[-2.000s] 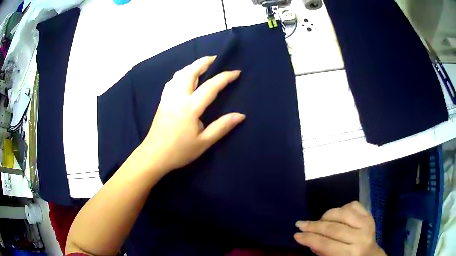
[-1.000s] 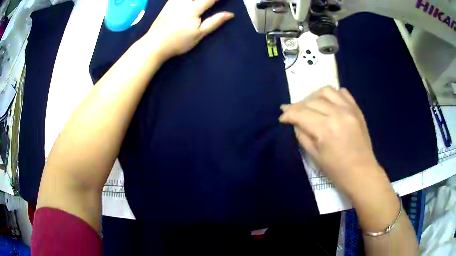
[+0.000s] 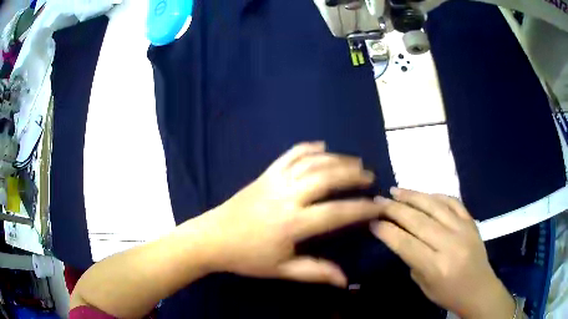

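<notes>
A dark navy cloth panel (image 3: 280, 99) lies over the table and hangs over its front edge. Its right edge runs beside the yellow-marked presser foot (image 3: 357, 55). My left hand (image 3: 299, 215) is bare and slightly blurred, on the lower part of the panel with fingers spread and pointing right. My right hand (image 3: 442, 246) is bare, at the panel's right edge, with thumb and fingertips pinching the edge. The fingertips of both hands are close together; whether they touch is unclear.
White machine head (image 3: 339, 20) at the top. A navy strip (image 3: 68, 137) lies at the left, a wider navy piece (image 3: 498, 118) at the right. A blue rounded object (image 3: 168, 22) rests at the back. A blue mesh basket (image 3: 543, 268) is below the table at right.
The cloth has moved back past the presser foot. My left hand has come from the back of the panel to its front. My right hand has moved toward me along the right edge.
</notes>
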